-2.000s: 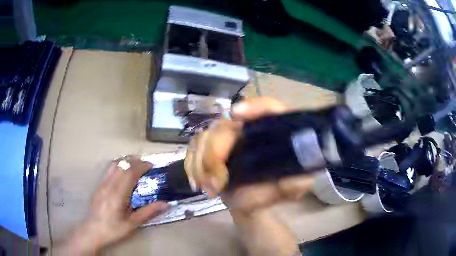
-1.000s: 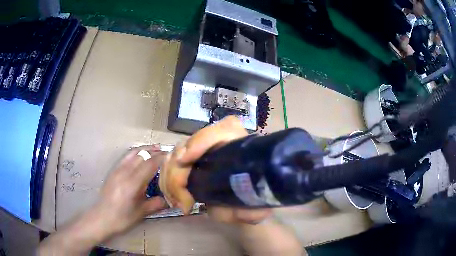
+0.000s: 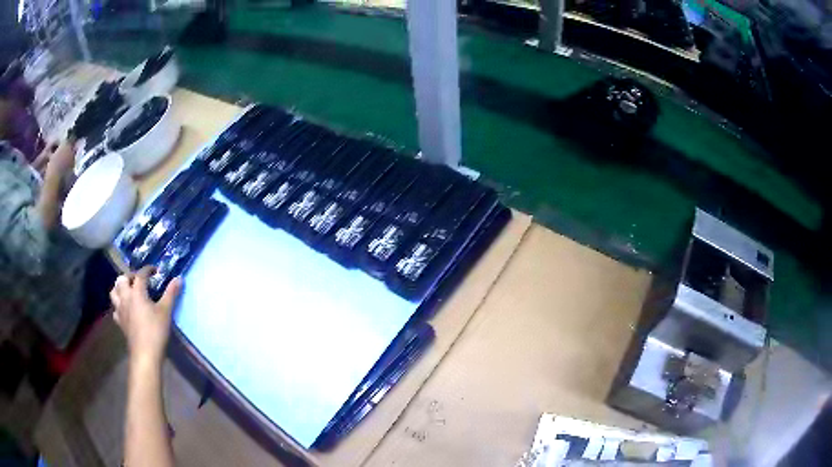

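Note:
My left hand [image 3: 141, 306] is at the left end of the black parts tray [image 3: 306, 453], its thumb and fingers around the near end of a dark glossy housing [image 3: 164, 269]. The housing still lies among others there. More black housings [image 3: 324, 214] lie side by side in a long row with shiny ends. A bright light blue sheet [image 3: 292, 319] lies in front of the row. My right hand and the screwdriver are not in view. The white fixture plate [image 3: 556, 442], with dark shapes on it, is cut off by the bottom edge.
The silver-grey screw feeder [image 3: 652, 369] stands at the right on tan cardboard. White bowls [image 3: 96, 205], some with black parts, stand at the upper left. Another person's sleeve [image 3: 32, 246] and hand are at the left edge. A pale post [image 3: 435, 91] rises behind the tray, by the green surface.
The view has swung left. My left hand has left the housing on the fixture and is now at the tray's far left housings. My right hand and the screwdriver have gone out of view.

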